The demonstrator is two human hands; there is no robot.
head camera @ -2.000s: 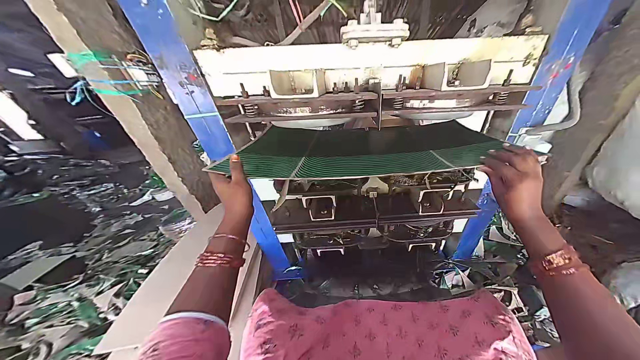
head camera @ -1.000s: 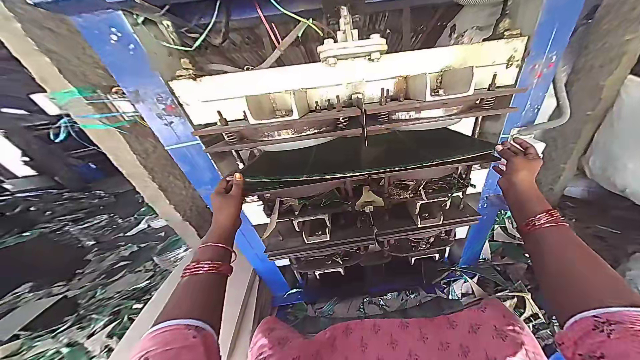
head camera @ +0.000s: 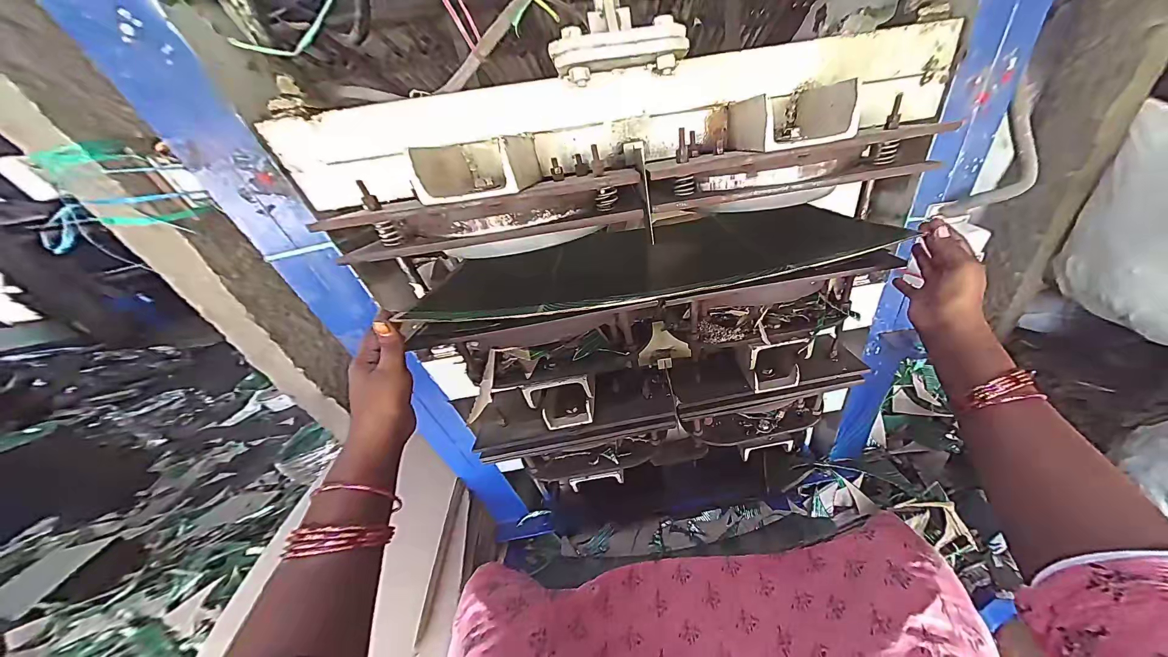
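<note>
A thin dark green sheet spans the middle of a press machine with a blue frame. My left hand pinches its near left corner between thumb and fingers. At the far right corner, my right hand grips the sheet with the fingertips. Much of the sheet lies beneath the press's upper plates, which carry bolts and springs, and above a lower plate. Its front edge bows slightly. The far edge is partly hidden by the upper plates.
Blue uprights flank the press. Below are lower plates with scraps between them. Cut scraps cover the ground at left. A pale board leans near my left arm. A white sack stands at right.
Two seconds ago the sheet bowed in front of the press with its ribbed green face showing; now it lies flatter and farther in between the plates. Both hands still hold it.
</note>
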